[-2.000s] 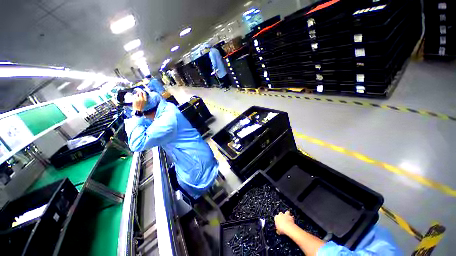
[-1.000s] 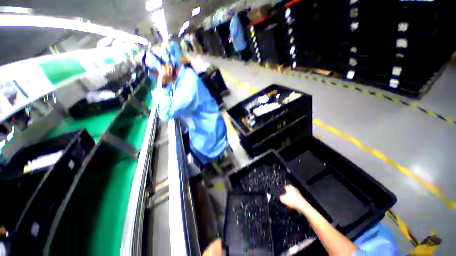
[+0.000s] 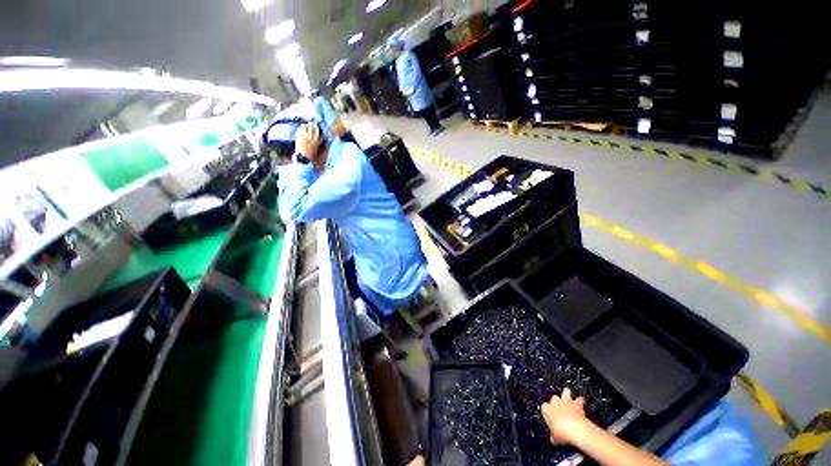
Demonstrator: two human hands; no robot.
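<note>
Many small black parts (image 3: 515, 339) lie heaped in a large black bin (image 3: 434, 339). A smaller black tray (image 3: 467, 366) with more of these parts sits at the bin's near left side. My right hand (image 3: 567, 419) is on the heap, right of the tray, fingers bent downward; whether it grips parts cannot be told. My left hand (image 3: 416, 460) shows only as a sliver at the bottom edge, left of the tray, mostly cut off.
A wider black bin (image 3: 720, 339) stands at the right. Beyond is a stacked bin (image 3: 567, 196) with mixed goods. A conveyor (image 3: 310, 382) runs at left, a person in a blue smock (image 3: 369, 214) beside it. Stacked black boxes (image 3: 592, 64) stand across the aisle.
My right hand has moved nearer over the heap. My left hand came into view at the bottom edge and now shows less. The view has shifted.
</note>
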